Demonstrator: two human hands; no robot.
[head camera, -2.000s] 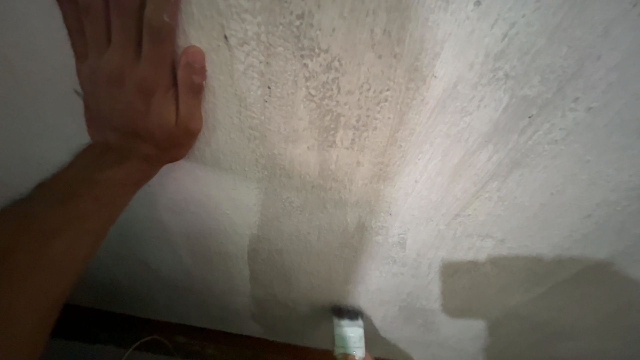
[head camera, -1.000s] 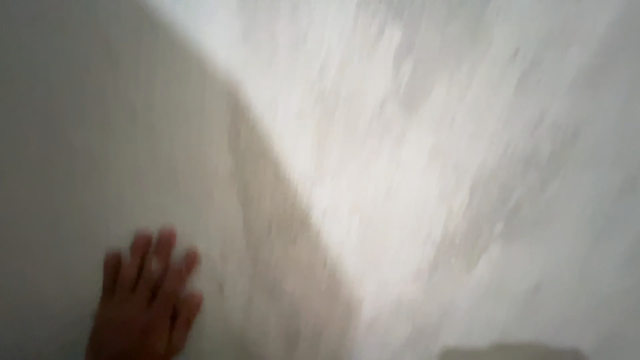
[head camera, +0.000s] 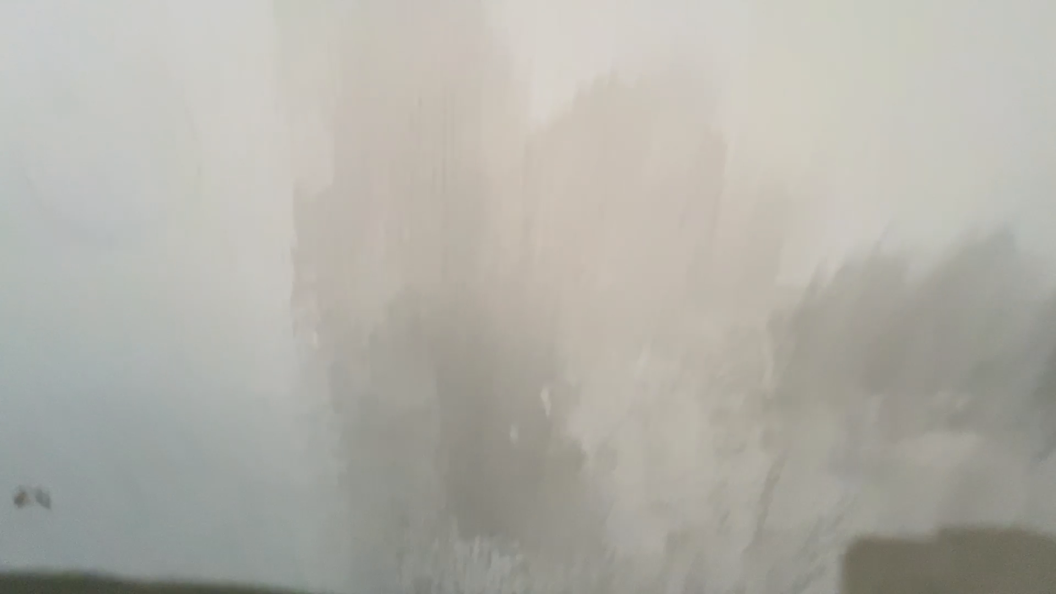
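Note:
A pale wall (head camera: 627, 206) fills almost the whole head view, blurred by motion. Beige and grey patches run down its middle, and a darker grey patch (head camera: 924, 330) lies at the right. Neither my left hand nor my right hand shows, so what they hold or touch is hidden. The brush is out of view as well.
Along the bottom left edge runs a dark strip (head camera: 124, 582). A small dark mark (head camera: 33, 497) is on the wall at the lower left. The lower right corner has a dark, blocky shadow (head camera: 949, 561).
My left hand, flat on the wall two seconds ago and at the lower left one second ago, has left the view. The brush seen at the bottom earlier is gone too. The view has shifted strongly.

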